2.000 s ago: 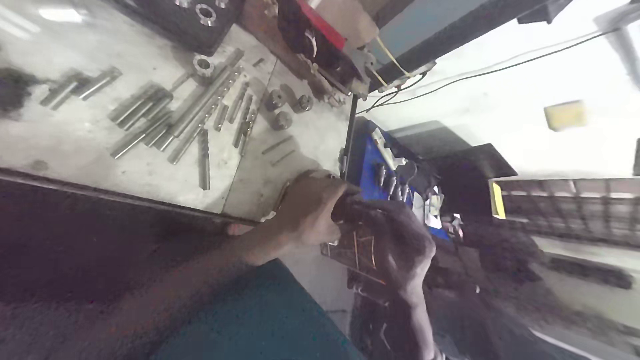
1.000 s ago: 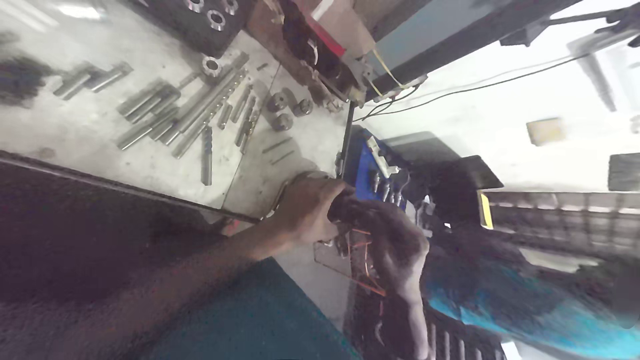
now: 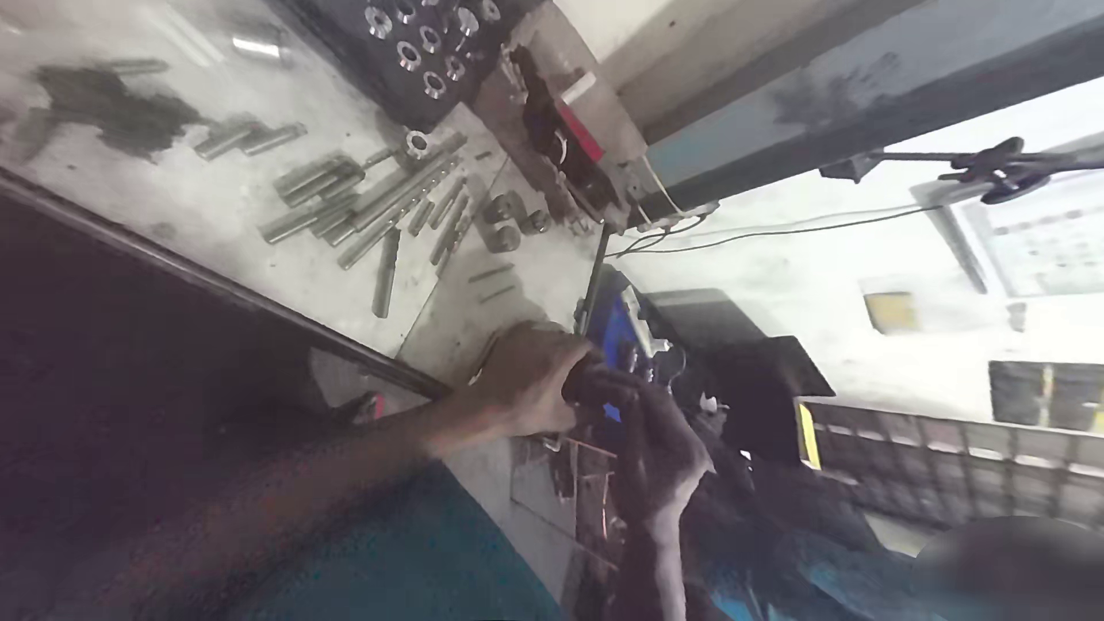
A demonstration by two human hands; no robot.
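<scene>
My left hand [image 3: 539, 379] reaches in from the lower left, its fingers curled at the near right corner of the worktable [image 3: 552, 276]. My right hand [image 3: 660, 444] comes up from below, its dark fingers meeting the left hand's fingertips. Whatever lies between the two hands is in shadow and cannot be made out. Above them, two thin pins [image 3: 492, 273] lie on the table. Several short metal cylinders [image 3: 504, 237] stand close to its right edge. Metal rods [image 3: 388, 203] and a drill-like bit [image 3: 386, 274] are spread to the left, with a metal ring [image 3: 417, 143] at their upper end.
A dark tray [image 3: 379, 73] bears several metal rings. Beside it lies a red-and-black item [image 3: 578, 134]. Cables [image 3: 664, 235] run off the table's right corner. Beyond stand a blue surface [image 3: 614, 323] with small parts and a dark panel [image 3: 798, 366]. A blurred person [image 3: 1009, 569] is at lower right.
A person in teal, absent two seconds ago, has come into view at lower right. My hands remain together beside the table corner with little plain change.
</scene>
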